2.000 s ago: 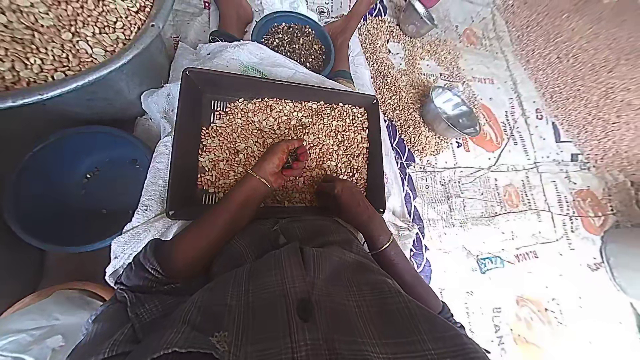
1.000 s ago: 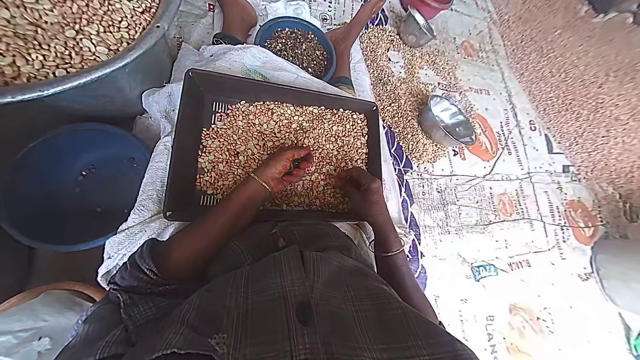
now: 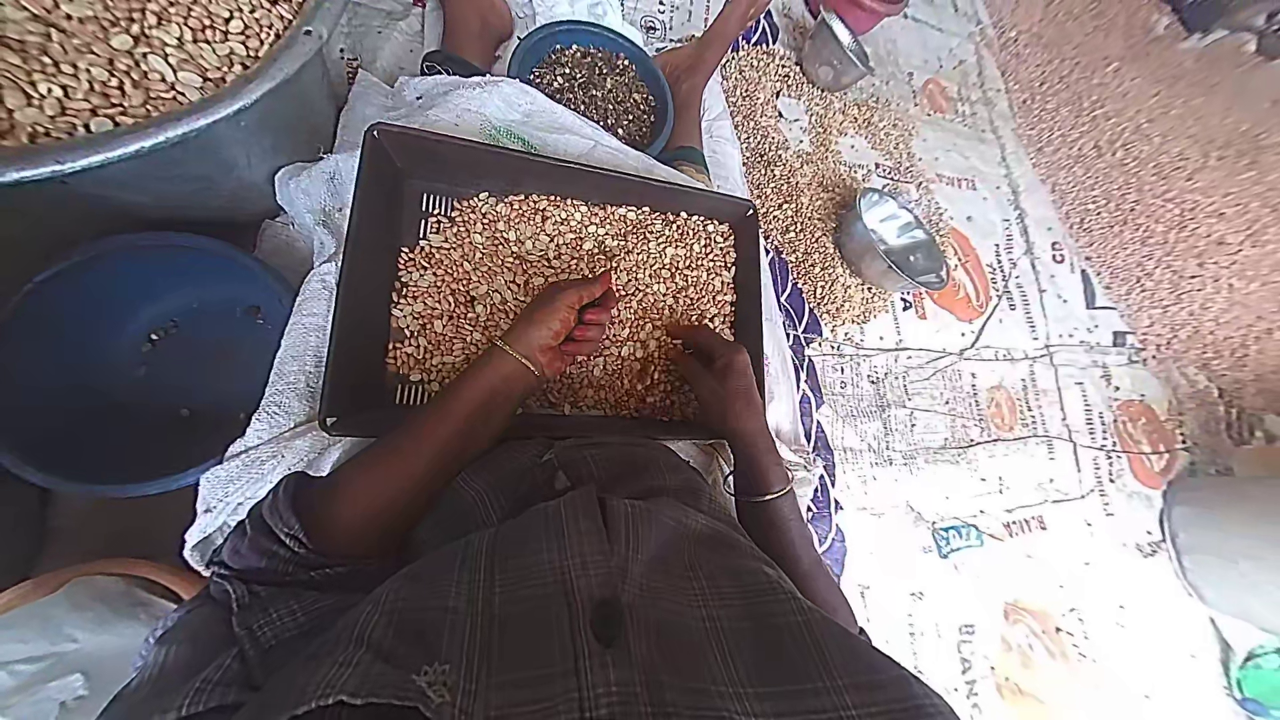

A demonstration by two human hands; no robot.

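Note:
A dark rectangular tray [image 3: 345, 300] lies at my lap, holding a broad layer of split nuts or beans [image 3: 560, 235] in cream and reddish brown. My left hand [image 3: 568, 325] is curled, palm up, just over the middle of the layer; its fingers hide most of what lies in the palm. Over the right part of the tray, my right hand [image 3: 718, 375] touches the layer with bent fingertips; whether a piece is pinched between them cannot be told. A bangle is on each wrist.
A large metal basin of similar pieces [image 3: 330, 30] stands upper left, above a blue basin [image 3: 60, 480]. Another person's feet [image 3: 685, 70] flank a blue bowl of dark bits [image 3: 520, 60]. A metal bowl [image 3: 885, 240] sits on printed sheeting [image 3: 900, 500] beside scattered pieces [image 3: 770, 120].
My right hand has moved away from the tray's near edge, farther right and forward over the layer. My left hand stays curled near the middle, now closed more over its palm.

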